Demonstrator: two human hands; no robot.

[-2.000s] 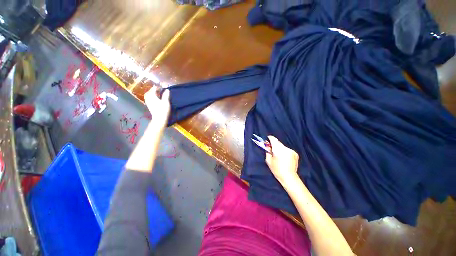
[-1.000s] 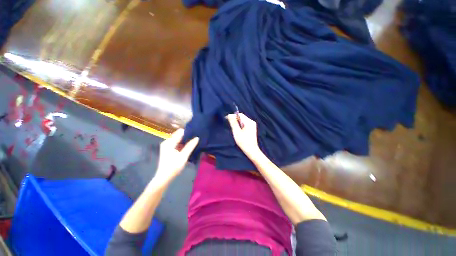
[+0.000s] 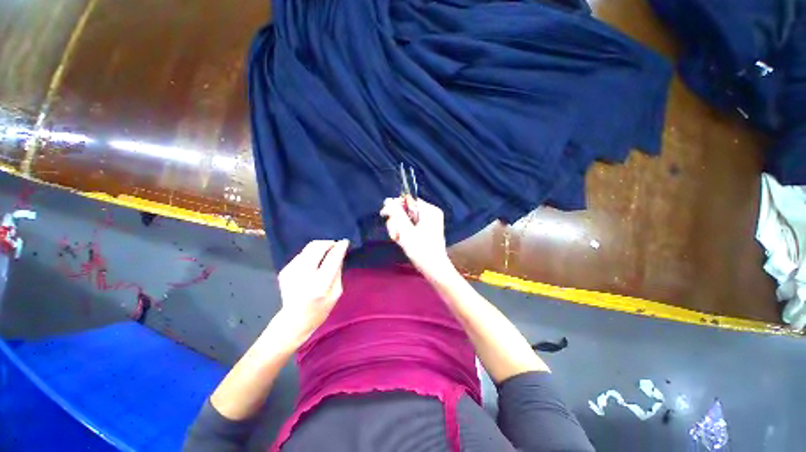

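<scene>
The navy garments (image 3: 442, 97) lie spread on the brown table, with their lower edge at the magenta apron. My left hand (image 3: 314, 278) pinches the navy cloth near its lower edge between thumb and fingers. My right hand (image 3: 417, 231) holds the silver thread snips (image 3: 407, 179), points facing away from me over the cloth. The right fingers are at a folded part of the hem just beside the left hand. Any loose thread is too fine to see.
The shiny table (image 3: 619, 212) has a yellow-taped edge (image 3: 601, 301). Another navy pile (image 3: 751, 71) and a pale cloth (image 3: 785, 238) are at the right. A blue bin (image 3: 115, 380) stands lower left. Red thread scraps (image 3: 97, 269) lie on the grey floor.
The view has shifted to the right. My left hand has left the long navy strip it held first and now pinches the hem by the apron. My right hand with the snips has come close to it.
</scene>
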